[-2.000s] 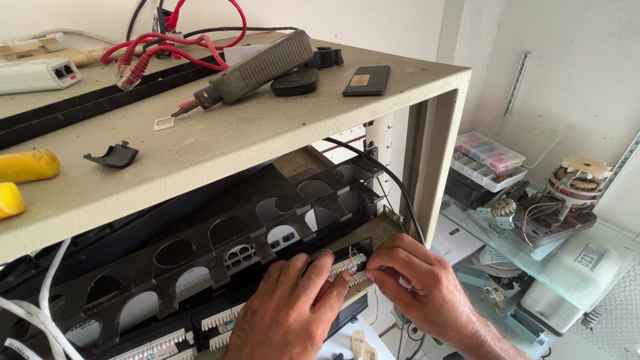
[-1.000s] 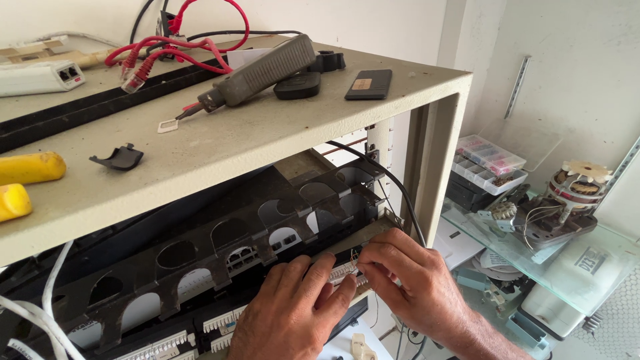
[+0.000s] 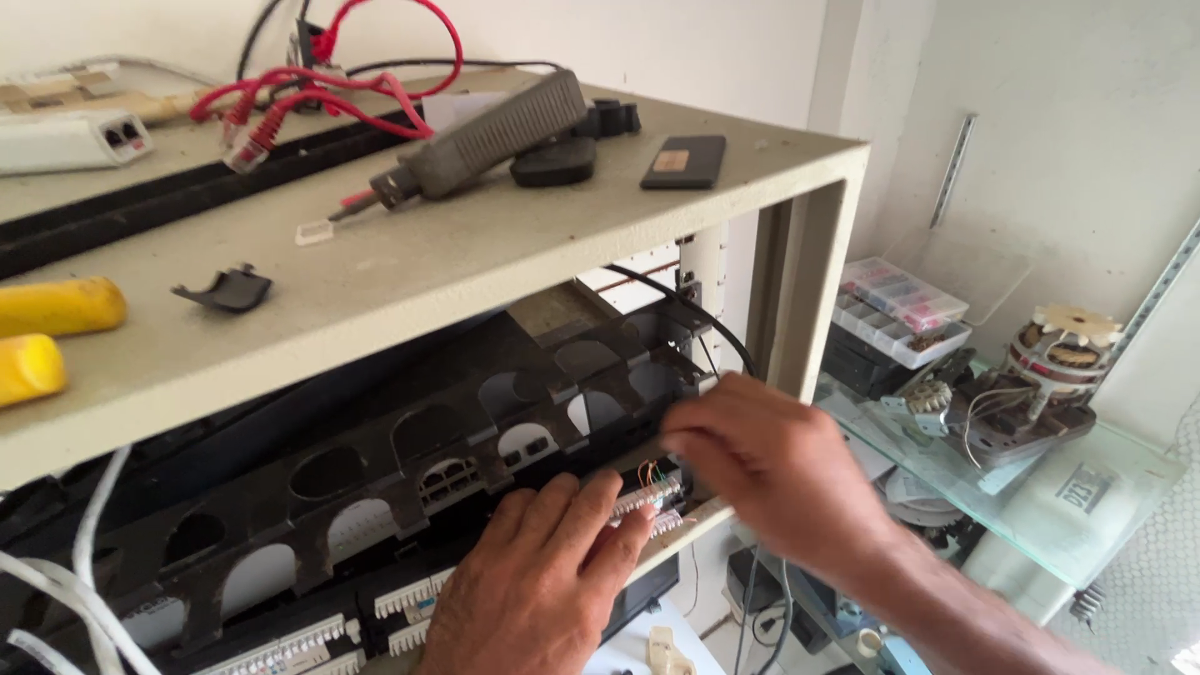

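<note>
My left hand (image 3: 539, 572) rests on the rear of a patch panel, its fingertips against a white punch-down block (image 3: 647, 499) with thin orange and green wires (image 3: 649, 473) in it. Raised off the block, my right hand (image 3: 764, 450) is blurred beside the rack's right post, its fingers curled together; whether anything is between them cannot be told. More punch-down blocks (image 3: 281, 652) run along the panel to the left. Behind them lies a black cable-management panel (image 3: 422, 427) with round cutouts. A grey punch-down tool (image 3: 497, 131) lies on the rack top.
Yellow handles (image 3: 61, 307), a broken black plastic piece (image 3: 230, 289), a dark flat card (image 3: 684, 162) and red patch cables (image 3: 375, 84) lie on the rack top (image 3: 450, 253). White cables (image 3: 89, 581) hang at lower left. A glass shelf (image 3: 1012, 497) holds a motor and a parts box.
My right hand has lifted from the punch-down block, up and away from my left hand, uncovering the orange and green wires. My left hand remains at the block.
</note>
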